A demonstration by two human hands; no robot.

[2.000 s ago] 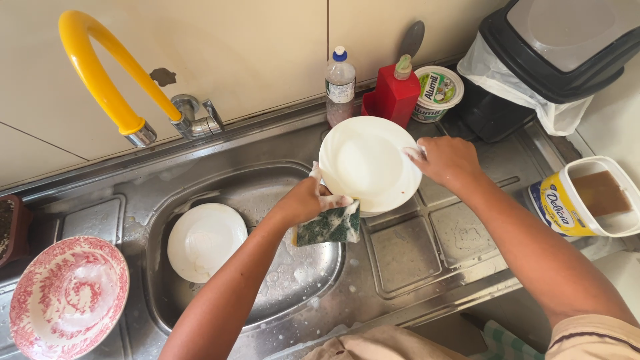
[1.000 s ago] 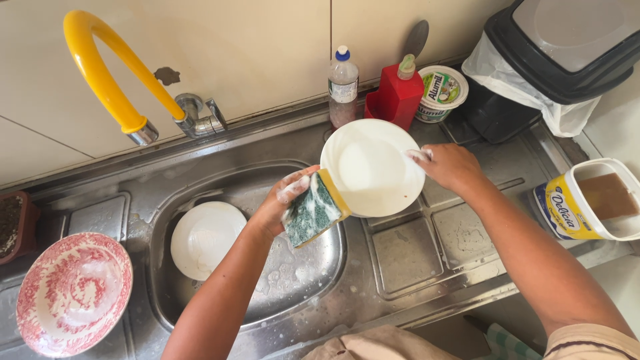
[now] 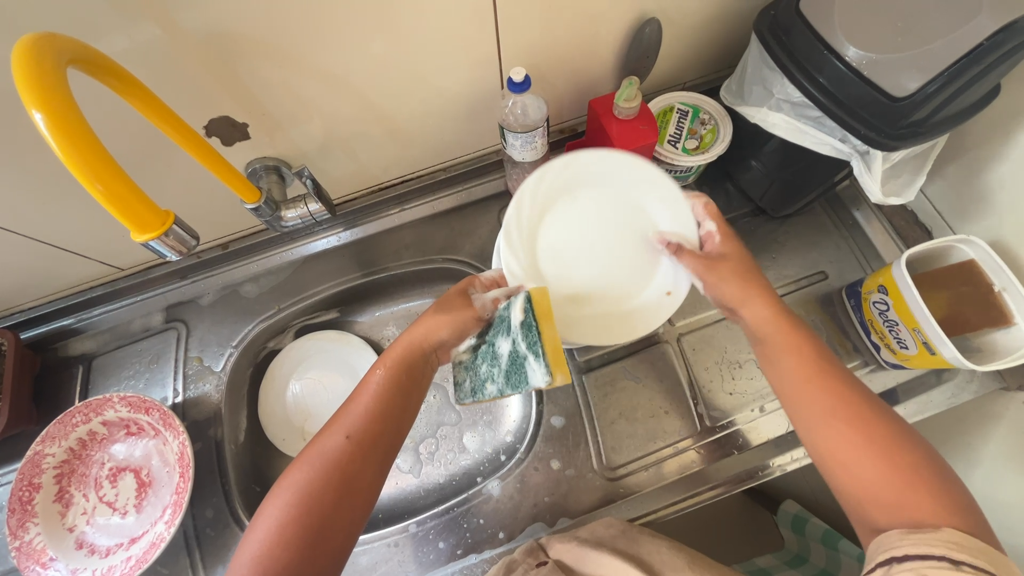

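A white plate (image 3: 596,240) is in my right hand (image 3: 712,252), gripped at its right edge, thumb on top and soap foam on the fingers. Part of another white rim shows beneath its left side. My left hand (image 3: 464,316), also foamy, holds a green and yellow scouring sponge (image 3: 508,348) by the plate's lower left edge, green side up and streaked with suds. Below and left, a smaller white plate (image 3: 316,384) lies in the oval steel sink basin (image 3: 448,432). A red-patterned plate (image 3: 100,488) with suds on it rests on the counter at the far left.
A yellow faucet (image 3: 104,136) arches over the left side. Along the wall stand a plastic bottle (image 3: 524,128), a red soap dispenser (image 3: 620,124) and a round tub (image 3: 688,132). A lidded black bin (image 3: 872,80) is at upper right, and a margarine tub (image 3: 920,312) holding a brown block is at right.
The held plate has lifted slightly, uncovering part of another white rim under it. The sponge, beside the plate's lower left edge throughout, has turned in my left hand.
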